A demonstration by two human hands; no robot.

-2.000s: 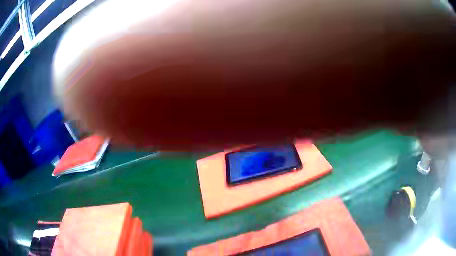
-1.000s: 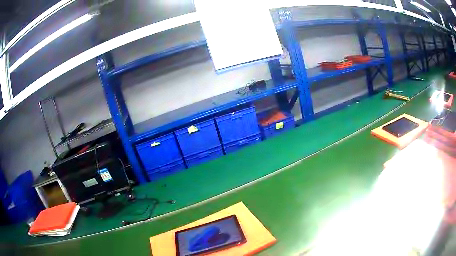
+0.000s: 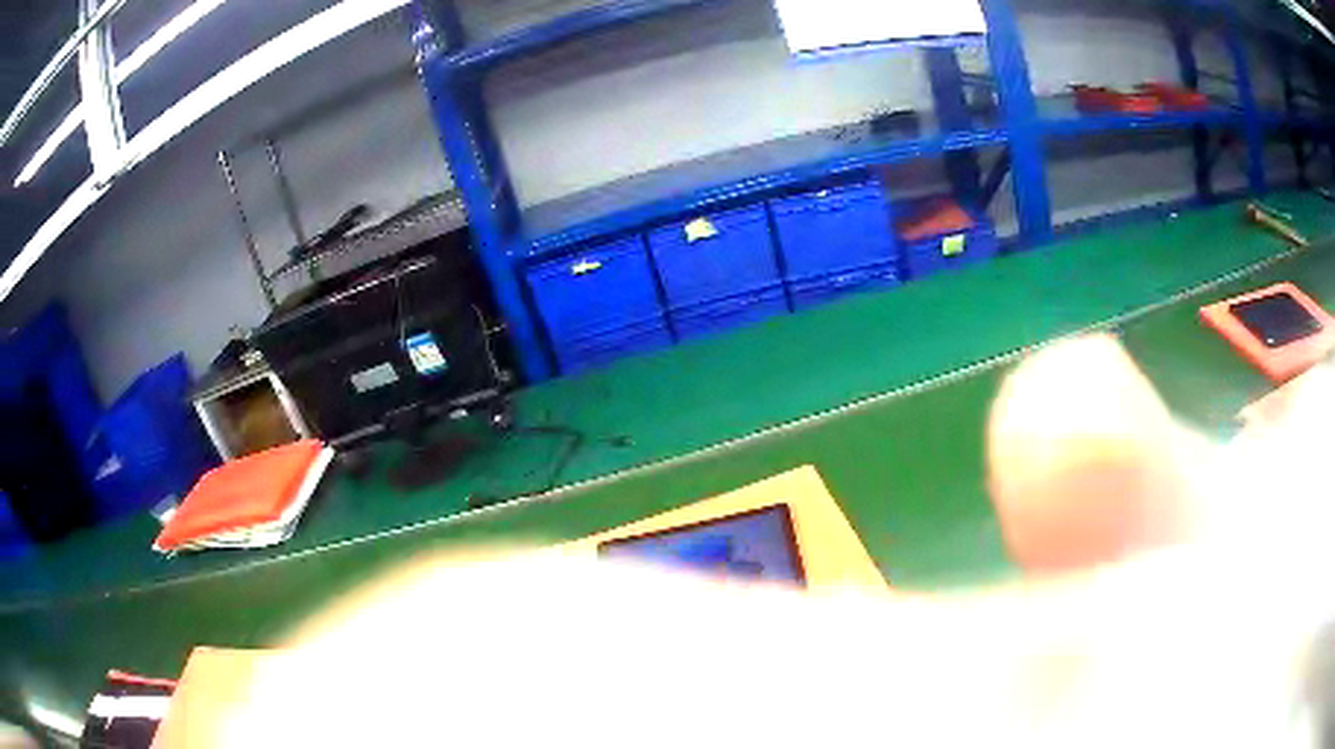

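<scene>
A tablet with a lit blue screen (image 3: 718, 550) lies on an orange foam sheet (image 3: 842, 530) on the green bench; their lower parts are hidden. My right hand (image 3: 820, 659) is very close to the camera, overexposed and blurred. It reaches in from the right across the bottom of the picture, with the thumb raised. Whether it holds anything cannot be told. My left hand is not recognisable; a small pale blur at the bottom left corner is unclear.
Orange foam (image 3: 205, 702) stands at lower left beside dark items. Another tablet (image 3: 1274, 319) lies on foam at right. Behind are a black monitor (image 3: 381, 351), an orange-topped stack (image 3: 249, 495), blue bins (image 3: 593, 300) and a blue rack (image 3: 1021, 132).
The view has swung down and left since one second ago. My right hand now covers the lower picture, where no hand was recognisable then. The tablet still lies on its foam.
</scene>
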